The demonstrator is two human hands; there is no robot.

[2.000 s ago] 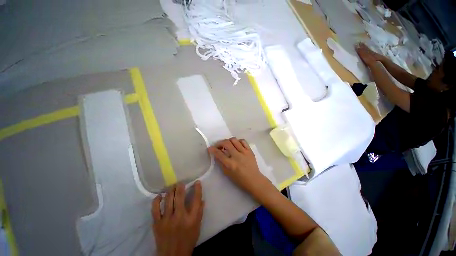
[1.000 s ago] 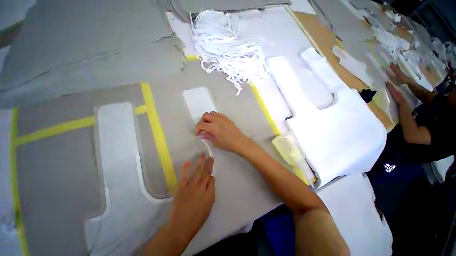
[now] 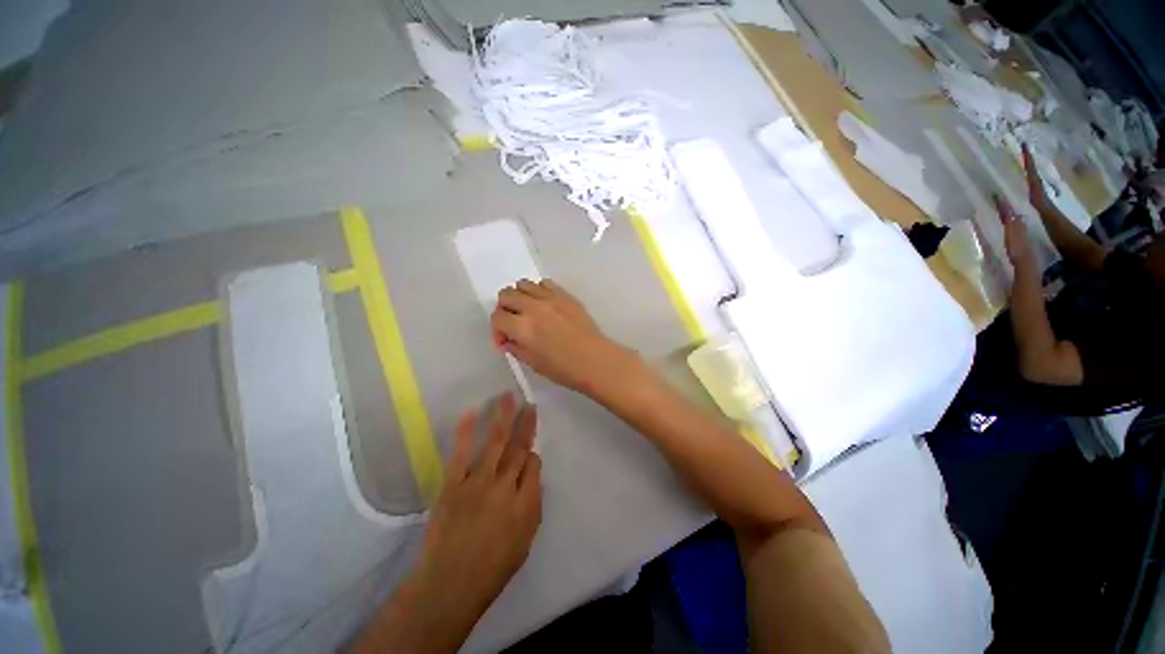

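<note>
A pale garment panel [image 3: 288, 422] lies flat on grey fabric [image 3: 128, 473], with two shoulder straps and a deep U neck. A narrow white tape [image 3: 364, 501] runs along the neck edge; a short part shows between my hands. My right hand [image 3: 543, 335] has its fingertips pinched together at the tape on the right strap's inner edge; whether they grip it is hidden. My left hand [image 3: 488, 492] lies below it over the neck edge, fingers extended and slightly apart, holding nothing visible.
A tangled tape bundle [image 3: 562, 115] lies beyond the panel. A glue bottle [image 3: 731, 383] lies right, beside a white vest-shaped pile [image 3: 850, 332]. Yellow marking tape [image 3: 390, 351] crosses the work area. Stacked grey pieces [image 3: 230, 115] lie at the far left. Another person's hands [image 3: 1016, 217] are at far right.
My right hand has moved up along the neck edge to the right strap. My left hand has moved from the bottom of the U to its right side. The other person's hands have shifted.
</note>
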